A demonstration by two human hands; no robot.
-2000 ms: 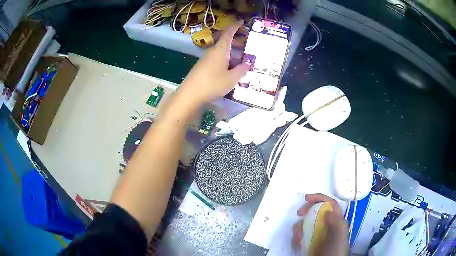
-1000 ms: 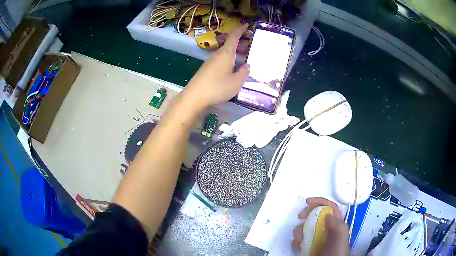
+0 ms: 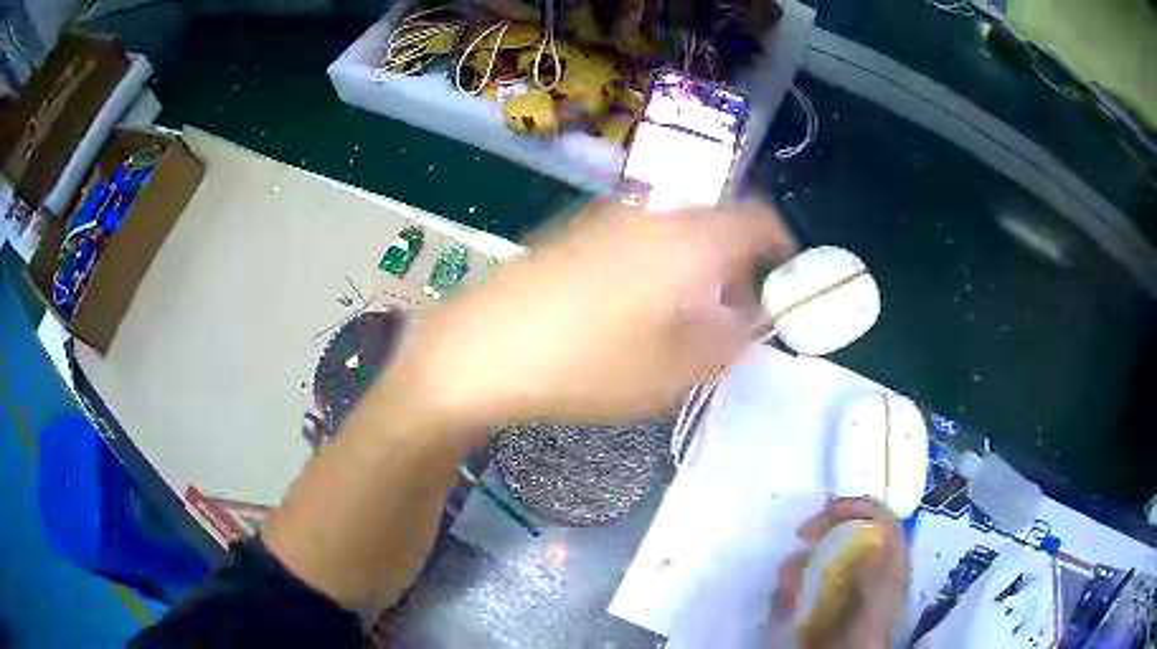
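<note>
My right hand (image 3: 831,577), at the bottom right over the white paper (image 3: 711,507), is closed around a white-and-yellow plastic housing (image 3: 853,564). My left hand (image 3: 634,304) is blurred in the middle of the view, above the round parts dish (image 3: 584,475) and in front of the phone. Its fingers point right, towards a white oval unit (image 3: 822,301); whether they touch it or its cord is not clear. A second white oval unit (image 3: 888,444) lies on the paper just above my right hand. The phone (image 3: 688,142) stands upright with a bright screen, its lower part hidden.
A white foam tray (image 3: 444,123) behind the phone holds yellow-brown housings (image 3: 533,108) with cords. Green circuit boards (image 3: 402,251) lie left of my left hand. A cardboard box (image 3: 150,235) of blue parts is far left. A crumpled white bag (image 3: 1009,602) and tools are far right.
My left hand has left the phone screen and moved right and down, towards the upper white unit. My right hand still holds the housing and has shifted slightly right.
</note>
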